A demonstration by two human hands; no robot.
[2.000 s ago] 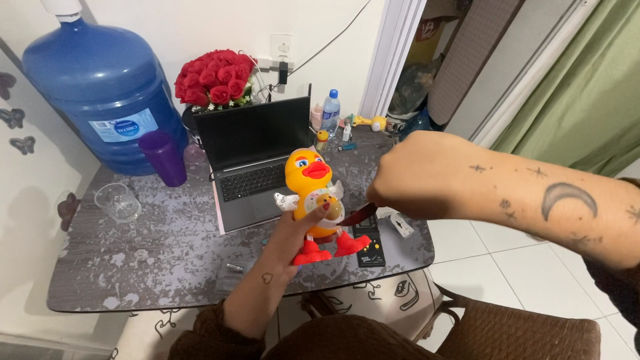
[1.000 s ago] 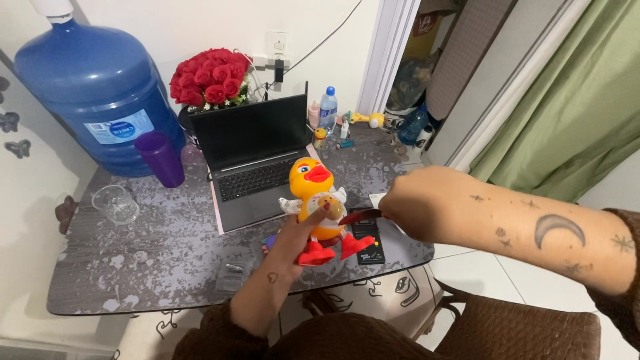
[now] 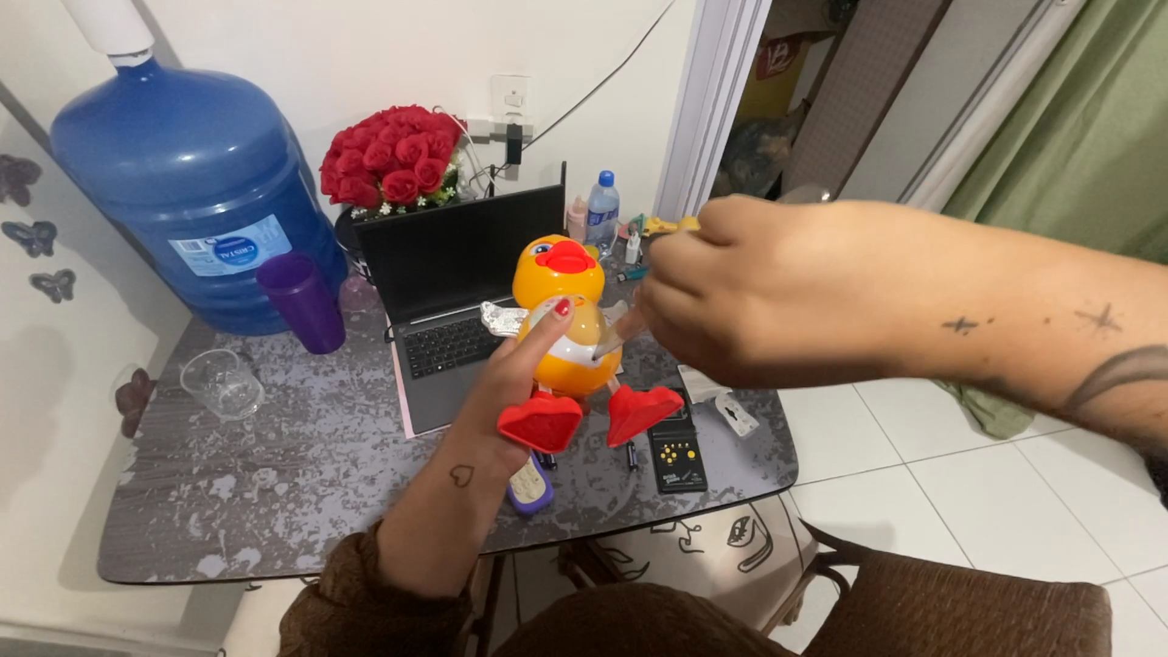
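My left hand (image 3: 525, 374) grips a yellow plastic toy duck (image 3: 558, 274) by its body, the thumb across its belly. The duck has a red beak, red feet and silvery wings, and is held upright in front of the laptop. My right hand (image 3: 721, 292) is at the duck's right side, fingers curled around a slim blade-like tool (image 3: 610, 342), blurred, whose tip meets the duck's belly. Its handle is hidden in the fist.
An opened laptop (image 3: 465, 246), a black handheld game (image 3: 677, 456), a purple toy phone (image 3: 530, 488), a clear glass (image 3: 223, 385), a purple cup (image 3: 301, 301) and a blue water jug (image 3: 201, 182) stand or lie on the table (image 3: 265, 493). Red roses (image 3: 392, 160) are behind.
My right hand has come nearer to the camera and the tool's tip now touches the duck's belly. My left hand keeps its hold on the duck.
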